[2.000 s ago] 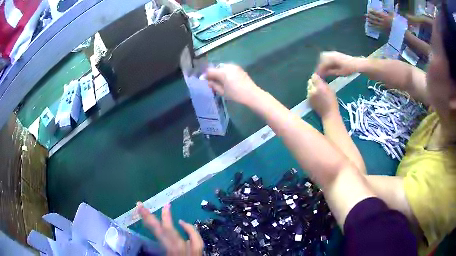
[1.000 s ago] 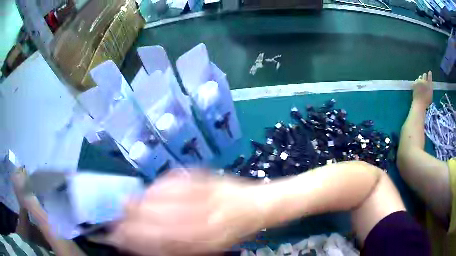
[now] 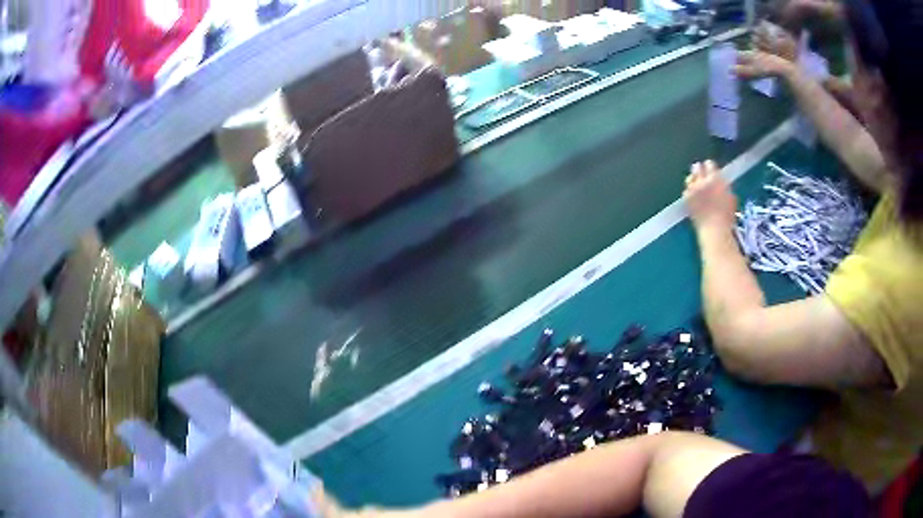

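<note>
Several open pale retail boxes (image 3: 228, 455) stand grouped at the lower left, blurred, with their flaps up. My right arm in a dark purple sleeve reaches left along the bottom edge. My right hand (image 3: 339, 508) is at the right side of these boxes, mostly cut off by the frame edge and blurred, so its grip cannot be told. My left hand is not in view. A dark heap of black charging cables (image 3: 587, 405) with silver plug ends lies on the green bench, beyond my forearm.
A green conveyor belt (image 3: 425, 273) runs beyond a pale edge strip (image 3: 455, 359). Large brown cartons (image 3: 380, 147) stand across it and at the left (image 3: 91, 354). A person in yellow at the right has an arm beside white strips (image 3: 800, 228). Another person's hand touches an upright box (image 3: 724, 91).
The view has swung, so the grouped boxes now sit lower left. My right hand has moved from the near foreground to beside them. The box seen low at the left is out of view.
</note>
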